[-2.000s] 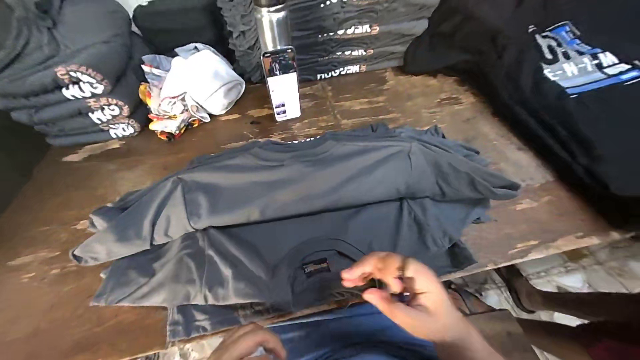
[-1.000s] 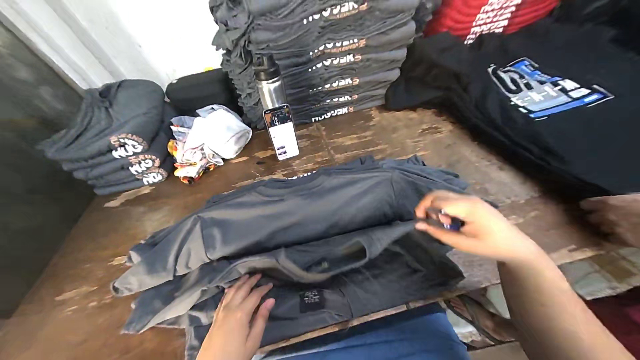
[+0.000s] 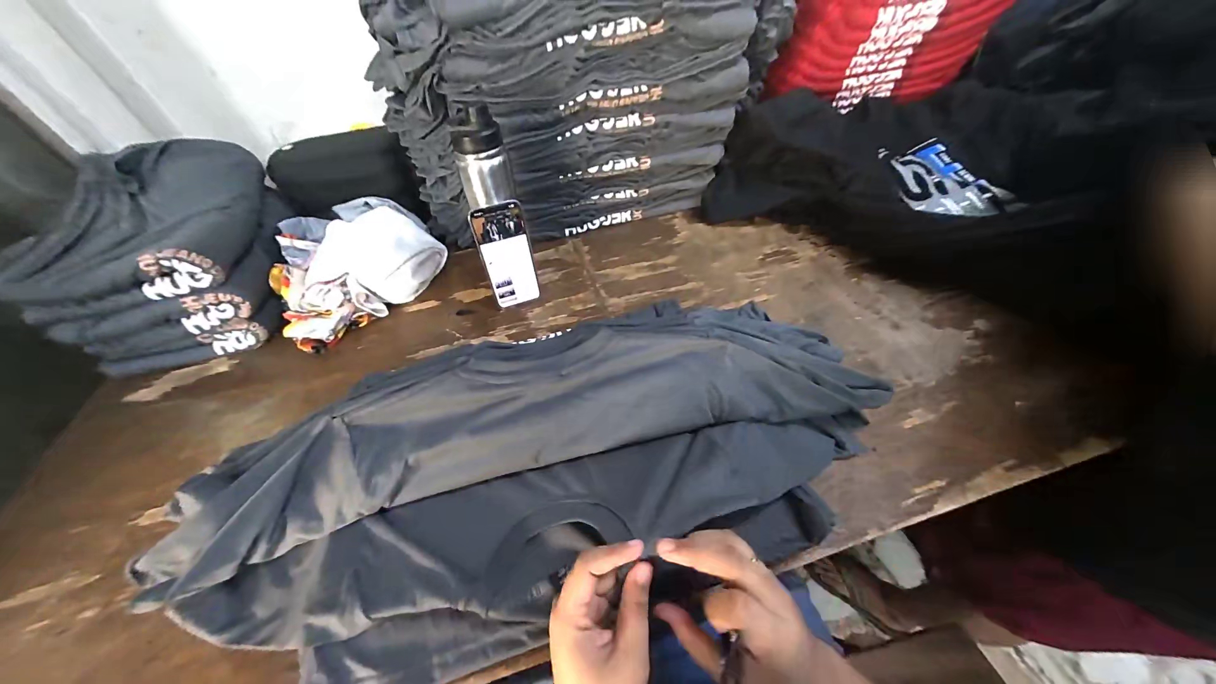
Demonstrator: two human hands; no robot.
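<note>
Several dark grey T-shirts [image 3: 532, 408] lie layered and spread on the wooden table, the nearest with its round collar toward me. At the right side of that collar, my left hand [image 3: 600, 613] pinches the shirt's dark cloth between thumb and index finger. My right hand [image 3: 746, 603] is just beside it, index fingertip almost touching the left one. A small dark tool [image 3: 731, 657] sits in the right palm, mostly hidden by the fingers; its kind cannot be told.
Folded grey shirts [image 3: 142, 266] are stacked at left, near a bundled cloth [image 3: 370, 256]. A phone [image 3: 506, 255] leans on a steel bottle [image 3: 483, 171] before a tall shirt stack [image 3: 608, 123]. Red shirts [image 3: 883, 47] stand behind. At right, a blurred person [image 3: 1173, 256] is by black printed shirts [image 3: 817, 161].
My right hand has moved left from the shirt's right side to beside my left hand, which has moved right along the collar. The black shirts at right have been lifted or shifted.
</note>
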